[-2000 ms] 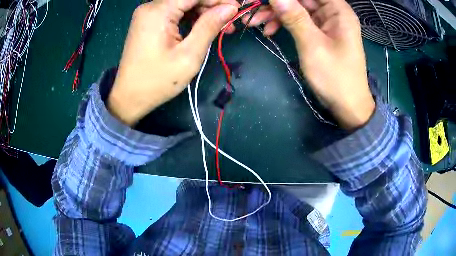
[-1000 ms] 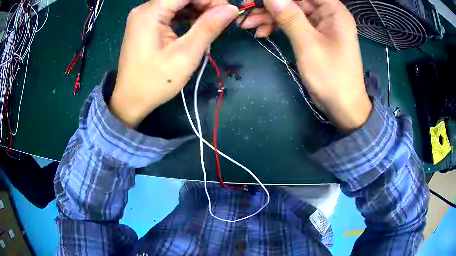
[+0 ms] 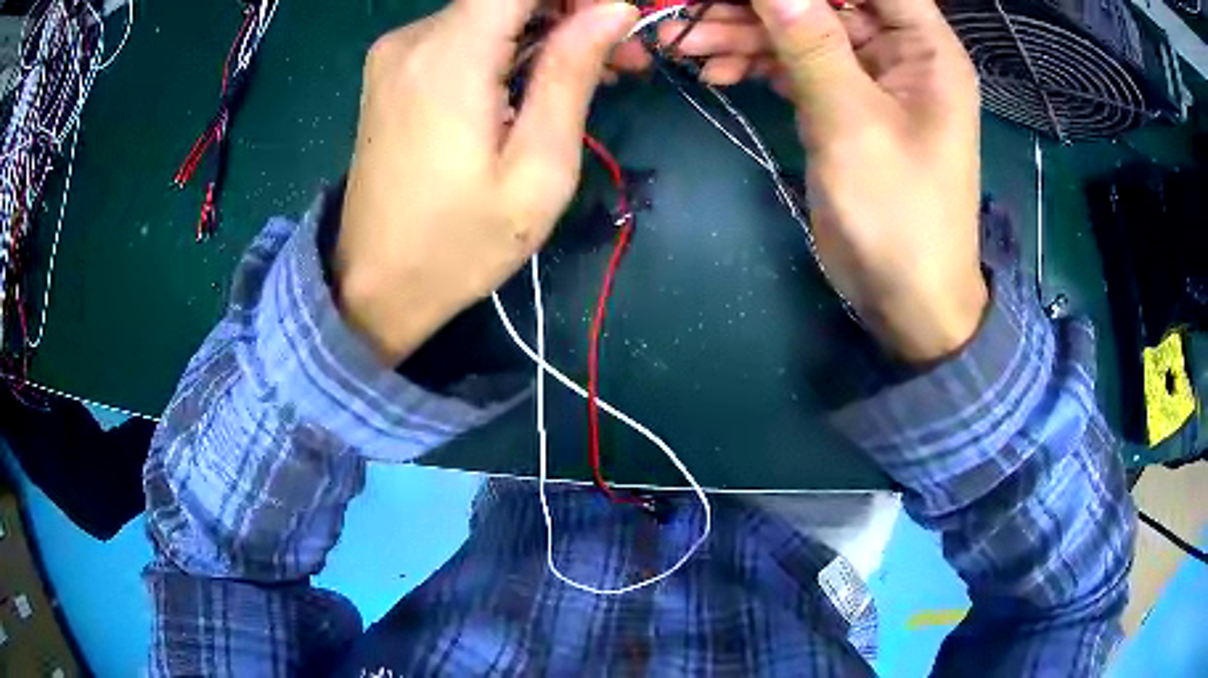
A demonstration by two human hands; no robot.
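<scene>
My left hand point(image 3: 464, 172) and my right hand point(image 3: 888, 159) are close together at the top edge, which cuts off some fingers. Both pinch a small bunch of red, white and black leads point(image 3: 658, 17) between them. A white lead point(image 3: 541, 411) hangs from my left hand in a long loop over the mat's front edge. A red lead point(image 3: 599, 344) hangs beside it, with a small dark part on it, its end over the edge. Dark and white strands point(image 3: 749, 143) run down behind my right hand.
Wire bundle point(image 3: 37, 172) at far left, with a smaller red-tipped bunch point(image 3: 223, 119) beside it. Black fan with ringed grille point(image 3: 1053, 66) at upper right. Black holder point(image 3: 1126, 252) with a yellow sponge point(image 3: 1168, 387) at right. Dark green mat point(image 3: 742, 411) with specks.
Both hands have shifted slightly right, and my left wrist has moved lower. The white part of the bunch now shows between the fingertips. The upper red lead has swung a little right.
</scene>
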